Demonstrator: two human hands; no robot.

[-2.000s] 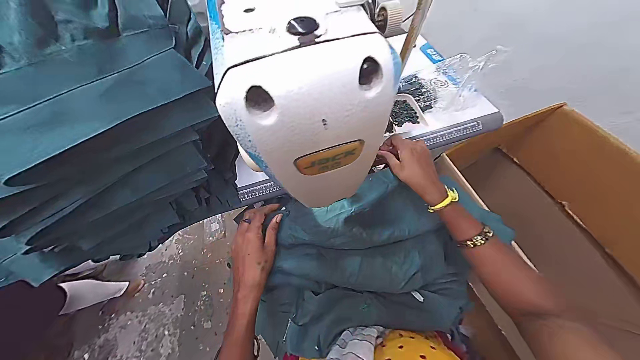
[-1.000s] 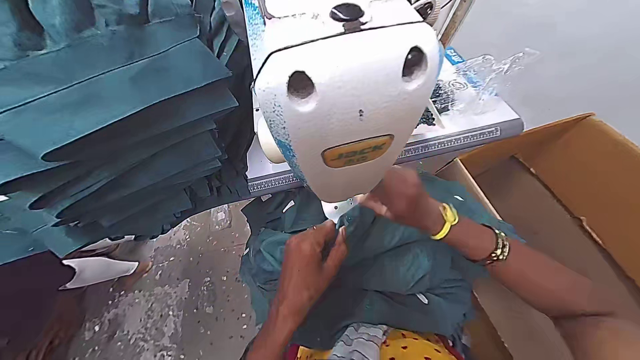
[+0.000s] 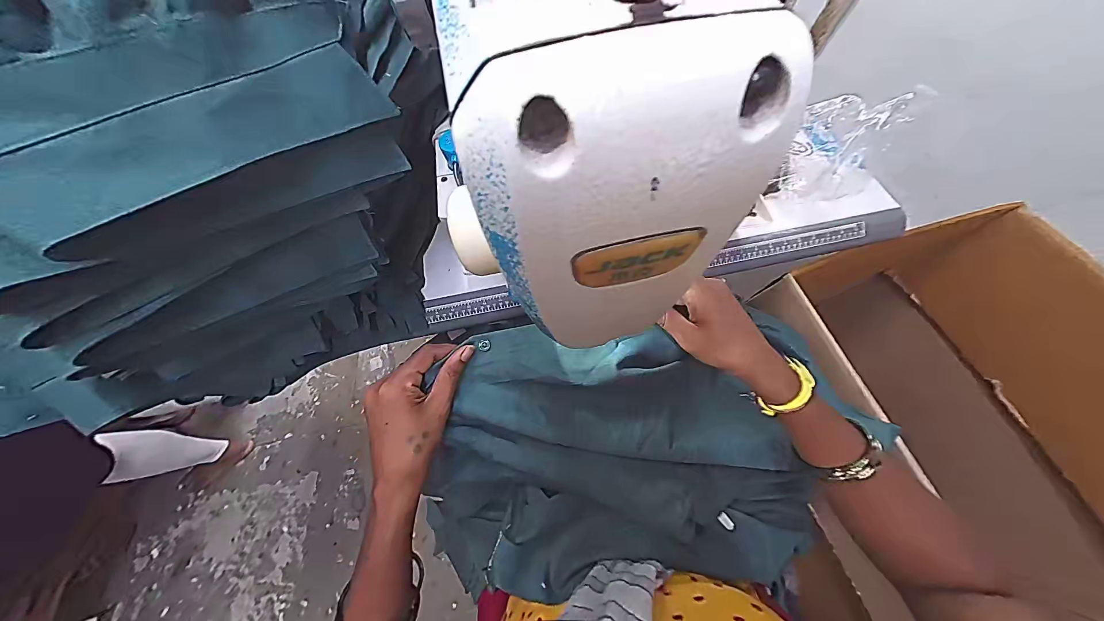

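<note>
Dark teal cloth, a garment by its look (image 3: pixel 604 431), lies across my lap and up under the white head of a Jack sewing machine (image 3: pixel 638 155). My left hand (image 3: pixel 418 401) pinches the cloth's upper left edge between thumb and fingers, beside a small round button (image 3: pixel 484 345). At the right of the machine head, my right hand (image 3: pixel 711 328) has curled fingers at the cloth's upper edge; the fingertips are partly hidden by the head. The needle area is hidden behind the head.
A thick stack of teal cloth pieces (image 3: pixel 198 172) hangs at the left. An open cardboard box (image 3: pixel 949 345) stands at the right. Clear plastic wrap (image 3: pixel 837 147) lies on the machine bed, which has a ruler strip (image 3: pixel 793 246). Another person's foot (image 3: pixel 216 461) shows at lower left.
My left hand has moved left, away from the machine head, and now holds the cloth's edge by the button. The cloth's upper edge is spread wider between my hands.
</note>
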